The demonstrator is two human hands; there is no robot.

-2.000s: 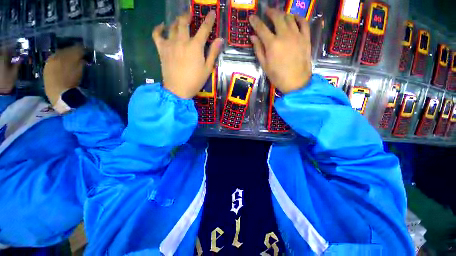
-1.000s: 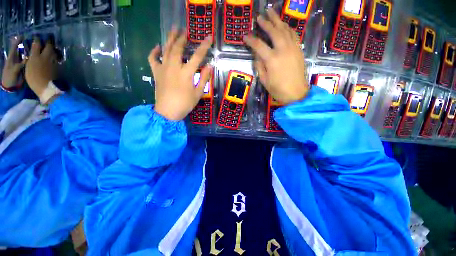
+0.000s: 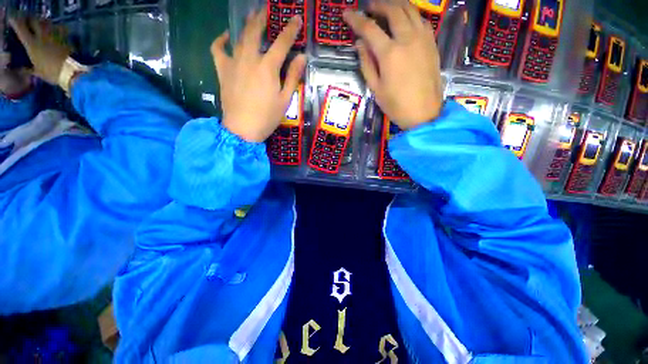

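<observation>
A clear plastic phone tray [image 3: 341, 175] holds red and orange keypad phones in two rows, front sides up. My left hand [image 3: 257, 78] has its fingers spread over the keypad of an upper-row phone [image 3: 285, 23]. My right hand [image 3: 401, 60] is bare, fingers apart, with fingertips at the keypad of the neighbouring phone [image 3: 332, 25]. The upper parts of these two phones are cut off by the picture's edge. In the lower row a tilted phone [image 3: 335, 129] shows a white lit screen. Another lower-row phone [image 3: 391, 153] is partly hidden by my right hand and sleeve.
More phones [image 3: 543, 39] lie in tray pockets to the right, some with lit screens. On the left, another person's hand [image 3: 42, 50] is over a separate clear tray [image 3: 148, 43] with dark parts. A green bench mat [image 3: 195, 64] shows between the trays.
The lower-row tilted phone's screen has gone from dark to white. The tray and phones sit slightly higher in view. The neighbour's hand has moved up and left.
</observation>
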